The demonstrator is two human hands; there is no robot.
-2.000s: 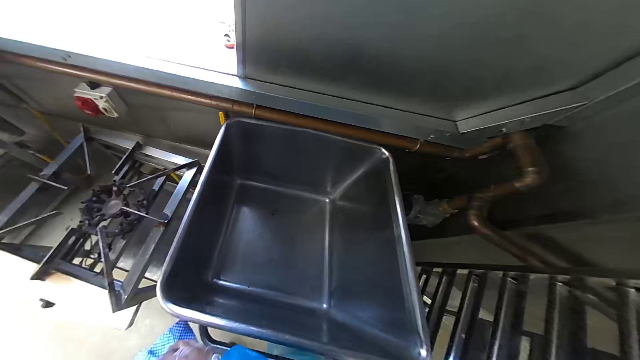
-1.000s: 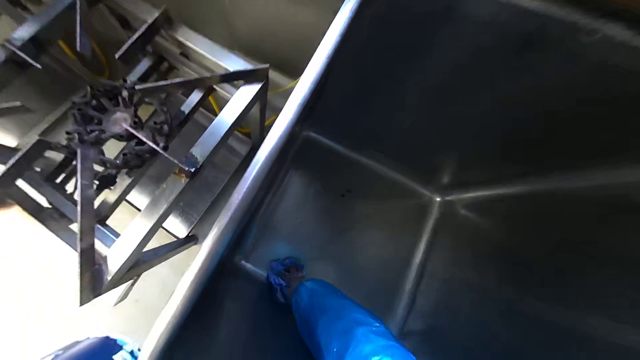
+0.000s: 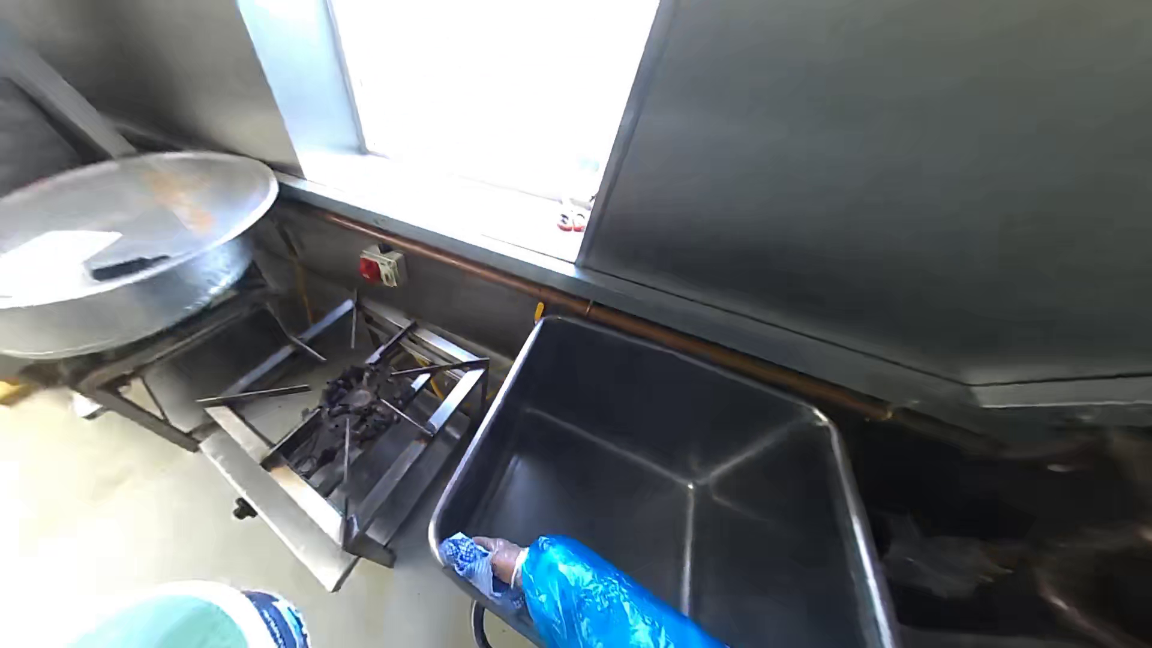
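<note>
My right hand (image 3: 504, 558), in a thin clear glove and a shiny blue plastic sleeve, holds a blue-and-white cloth (image 3: 468, 556) against the rim at the near-left corner of a deep rectangular metal tub (image 3: 612, 522). The forearm comes up from the bottom of the view and crosses the tub's near side. Dark, smooth walls and creased corners show inside the tub. A curved metal handle (image 3: 480, 621) hangs below the near rim. My left hand is not in view.
Left of the tub stands a low metal gas burner frame (image 3: 360, 423); beyond it, a large round metal pan (image 3: 135, 297) sits on a stand. A bucket (image 3: 180, 621) is at bottom left. A copper pipe (image 3: 468, 265) and red-and-white switch (image 3: 382, 267) run along the wall.
My right hand, inside the tub near its floor a second ago, is now at the near-left corner of the rim with the cloth. The view has shifted, bringing in the pan.
</note>
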